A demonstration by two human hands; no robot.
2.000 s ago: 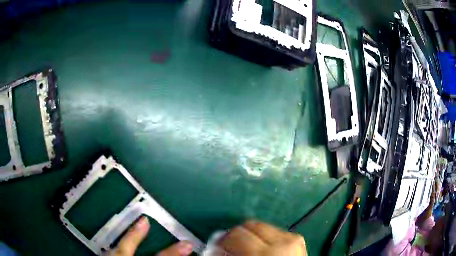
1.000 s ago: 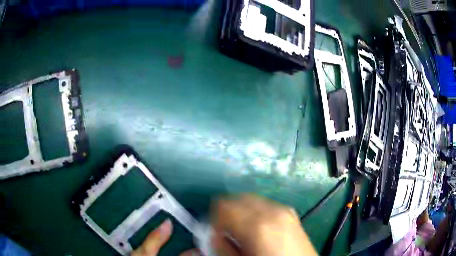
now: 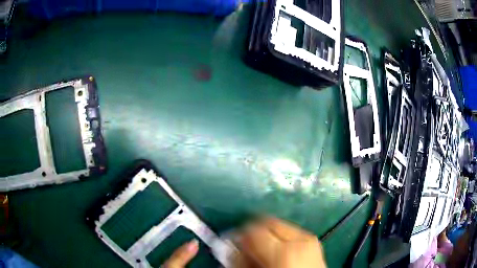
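Note:
A silver phone middle frame with black edges (image 3: 154, 226) lies tilted on the green mat at the bottom, partly cut off by the picture's edge. My left hand (image 3: 182, 255) holds it down, with one finger showing inside its lower window; the rest is out of the picture. My right hand (image 3: 280, 246) is blurred, closed at the frame's right side rail. A whitish blur, perhaps a wiping cloth (image 3: 228, 239), shows at its fingertips.
Another frame (image 3: 43, 136) lies left. Stacked mid-frames (image 3: 295, 65) stand at the far side. Loose frames (image 3: 362, 104), a thin dark rod (image 3: 345, 217), pliers (image 3: 366, 230) and a parts tray (image 3: 431, 172) are right. A person's pink sleeve (image 3: 431, 256) shows bottom right.
The view has shifted, so the bench things sit farther right. My right hand has moved along the frame's side rail and stays blurred. My left hand still holds the frame.

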